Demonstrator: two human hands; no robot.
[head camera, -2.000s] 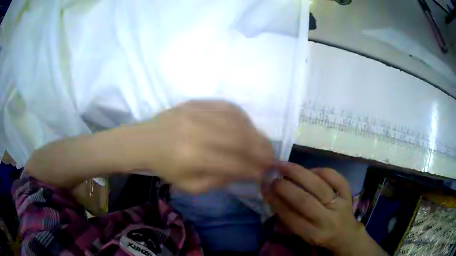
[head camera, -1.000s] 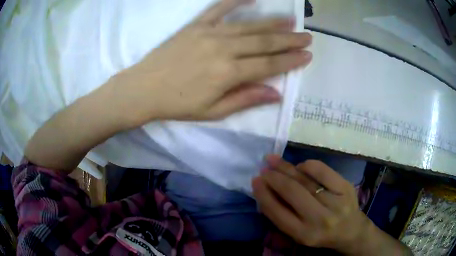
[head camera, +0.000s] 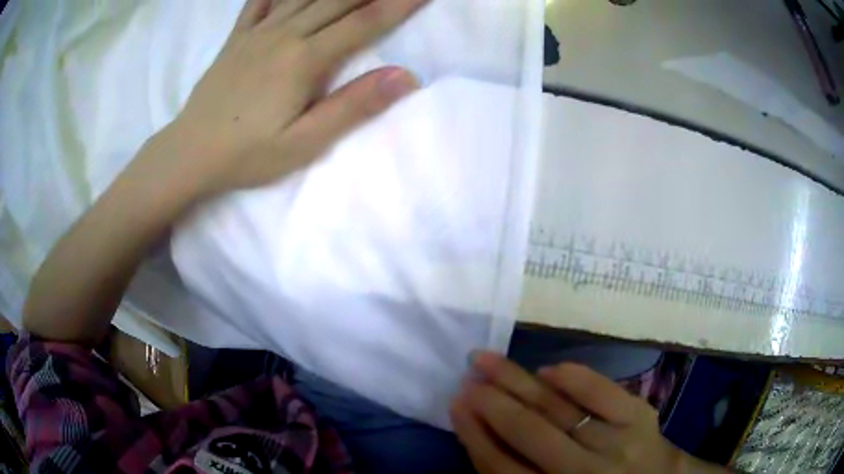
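Note:
The white fabric piece (head camera: 370, 204) lies over the table and hangs over the front edge towards my lap. Its folded edge (head camera: 512, 213) runs nearly straight down the cloth's right side. My left hand (head camera: 278, 93) lies on the cloth at the upper left, fingers apart and palm down, holding nothing; its fingertips are partly cut off by the top edge. My right hand (head camera: 546, 412) pinches the lower end of the folded edge between its fingertips, just off the table's front edge. The needle and presser foot are not in view.
A printed measuring scale (head camera: 666, 282) runs along the table's front edge. A dark patch (head camera: 551, 44) lies beside the cloth. A pale scrap (head camera: 740, 88) and a slim dark pen or snips (head camera: 811, 51) lie at upper right. A yellow-rimmed basket (head camera: 761, 407) stands at lower right.
My left hand came off the folded edge area and slid up and left across the cloth. My right hand moved slightly down with the hem end. More cloth shows between the hands.

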